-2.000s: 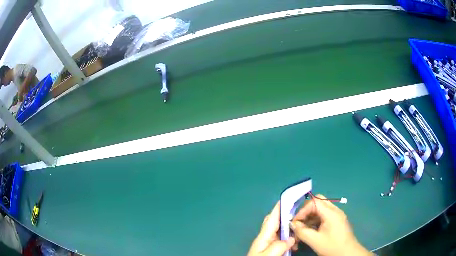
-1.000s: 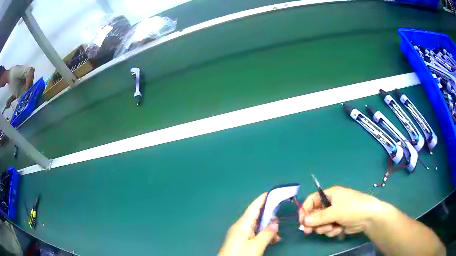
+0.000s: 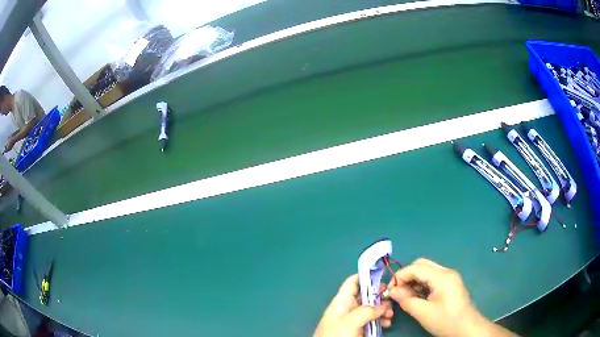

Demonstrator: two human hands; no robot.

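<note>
A white curved handle housing [image 3: 370,270] stands nearly upright at the bottom centre, bent end at the top, its open hollow facing right. My left hand [image 3: 352,311] is closed around its lower part. Red and dark lead wires [image 3: 391,264] come out of the bent end. My right hand [image 3: 434,295] is at the housing's right side, fingertips pinched on the wires near a small white connector [image 3: 387,293]. The tweezers are not clearly visible; a dark shape shows within the right fingers.
Several open housings [image 3: 497,181] lie side by side at right, wires trailing. A blue parts bin [image 3: 558,92] heaped with housings is beyond them. One housing [image 3: 163,125] lies on the belt. Yellow-handled cutters [image 3: 45,289] lie at left beside another blue bin [image 3: 22,260]. A person [image 3: 25,108] is at far left.
The housing has turned more upright and shows its hollow. My right hand has moved in against it, and the tweezers no longer stick out visibly. The belt housing has moved left.
</note>
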